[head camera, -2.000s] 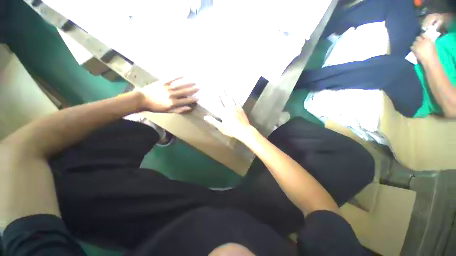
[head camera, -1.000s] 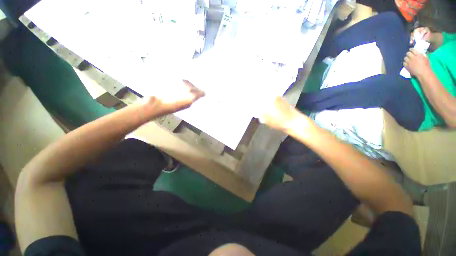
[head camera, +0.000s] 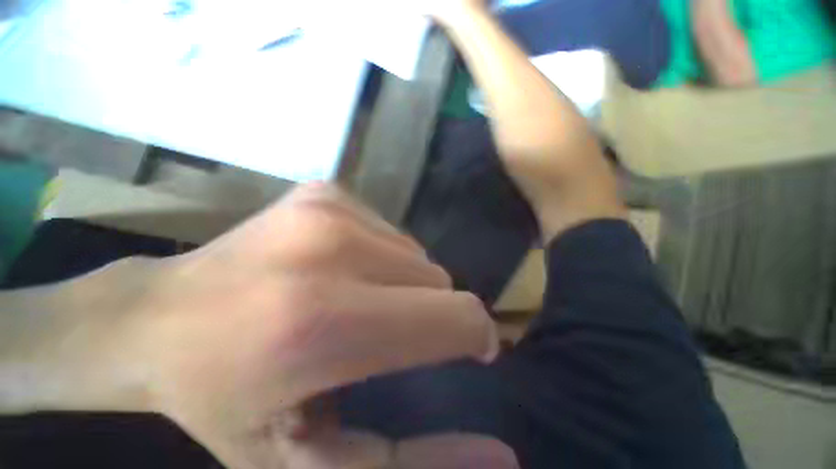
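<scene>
My left hand (head camera: 339, 321) is large and blurred, close to the camera, in front of my body. Its fingers are bent; I cannot tell whether anything is between them. My right forearm reaches up to the top edge of the picture, and my right hand (head camera: 451, 7) is mostly cut off there beside the white sheet. Its fingers are hidden. The white sheet or board (head camera: 238, 110) lies on the wooden pallet table (head camera: 394, 137), washed out by glare, with a few dark marks on it.
A person in a green top (head camera: 793, 41) and dark trousers sits at the upper right. A white bundle (head camera: 573, 78) lies beside them. Brown cardboard (head camera: 715, 128) stands at the right, with grey-brown ribbed material (head camera: 765, 256) below it. Green floor shows at the left edge.
My left hand has come off the table edge up close to the camera. My right hand has moved away to the top edge. The view has shifted and blurred.
</scene>
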